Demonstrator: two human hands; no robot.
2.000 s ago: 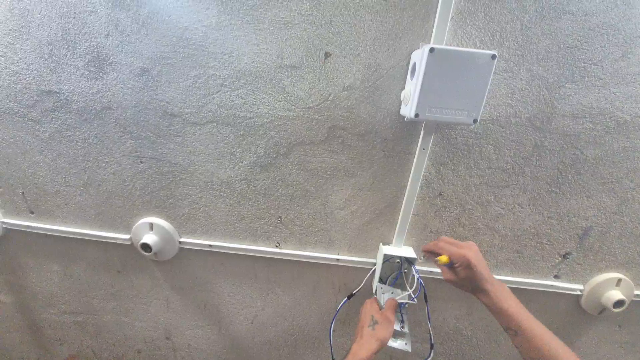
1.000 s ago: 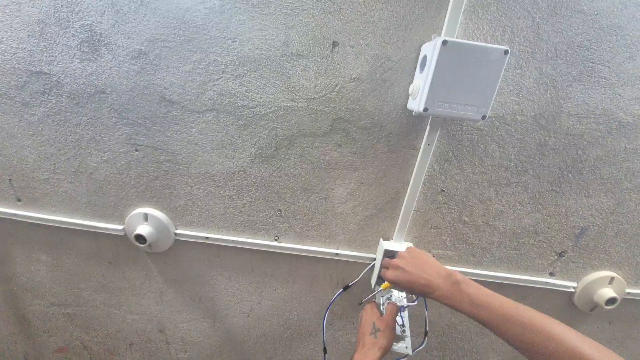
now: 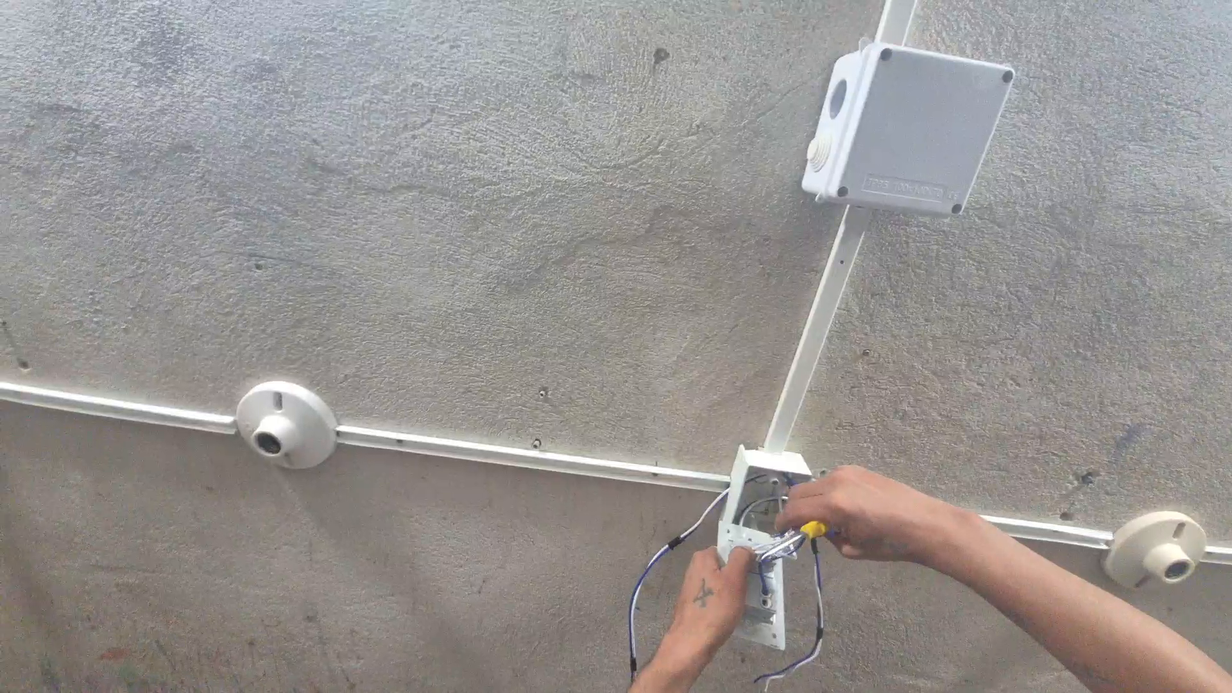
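Observation:
My left hand (image 3: 707, 599) grips the side of a white switch or socket plate (image 3: 775, 630), which hangs tilted in front of an opened white surface-mounted wall box (image 3: 739, 476). In my right hand (image 3: 852, 510) is a screwdriver with a yellow handle (image 3: 814, 529); its shaft points left and down at the back of the plate, where wires gather. The tip cannot be told apart from the wires. A blue and white wire pair (image 3: 633, 597) with black tape loops out left of the box, and another wire pair (image 3: 819, 616) hangs to the right.
White trunking (image 3: 539, 457) runs across the rough wall to the box, and more trunking (image 3: 818, 337) rises to a grey junction box (image 3: 929, 135). Round white lamp holders sit on the line at left (image 3: 287, 423) and right (image 3: 1155, 549).
My right hand has moved from the right of the box to its front, then slightly right and down, bringing the screwdriver to the plate. My left hand keeps its hold on the plate.

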